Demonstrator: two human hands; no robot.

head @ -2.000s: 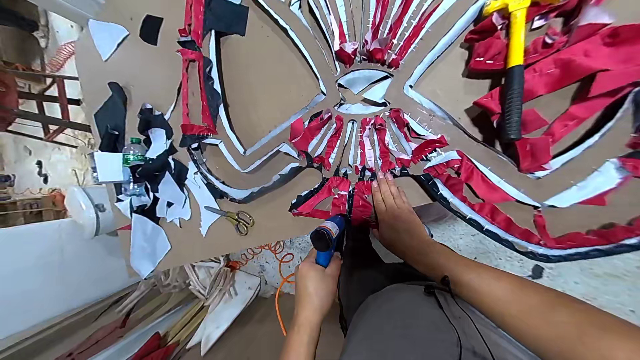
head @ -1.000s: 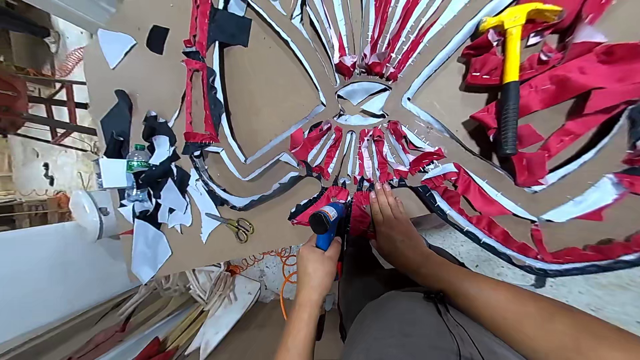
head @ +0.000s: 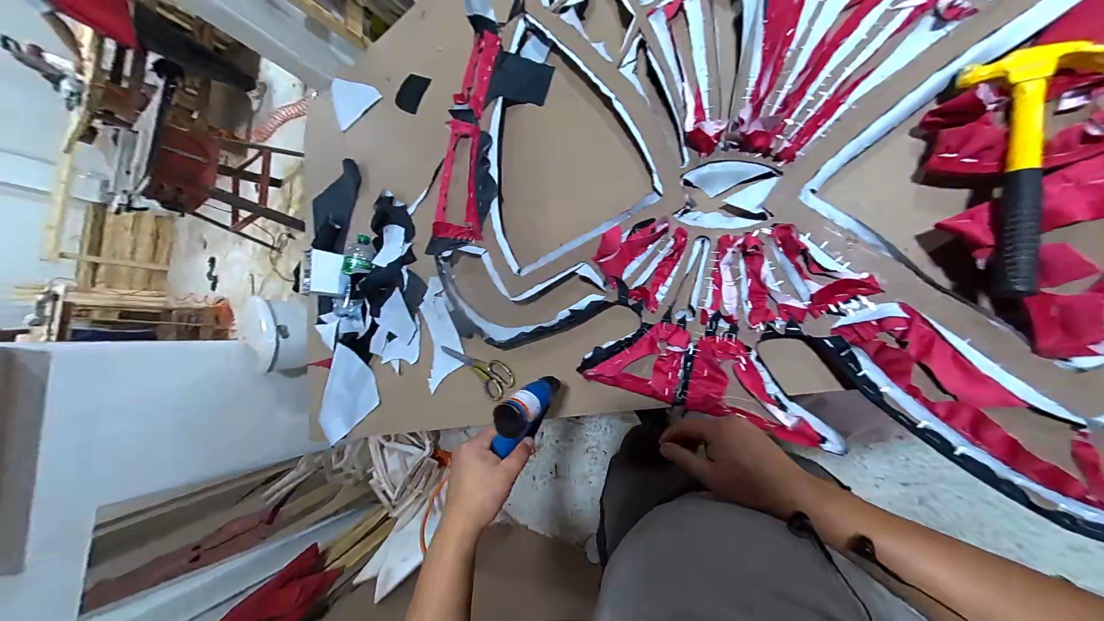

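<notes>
My left hand (head: 487, 474) grips a blue pneumatic stapler (head: 528, 410) near the front edge of the brown board (head: 569, 172). At that edge my right hand (head: 733, 453) is half curled below the red fabric (head: 711, 375); whether its fingertips pinch anything cannot be told. Red, white and black fabric strips line cut-outs in the board, with many staples along them. A black strip (head: 686, 379) crosses the red fabric just above my right hand. Left of the stapler lie scissors (head: 492, 373) with yellowish handles.
A hammer (head: 1024, 164) with a yellow head lies on red fabric at the right. Black and white scraps (head: 397, 323) and a green-capped plastic bottle (head: 355, 263) are at the board's left. A white bucket (head: 272, 334) stands beyond. An orange hose (head: 431, 517) hangs below the front edge.
The stapler in my left hand has moved left, off the red fabric. My right hand, flat on the fabric before, has come down to the board's front edge. The view has shifted.
</notes>
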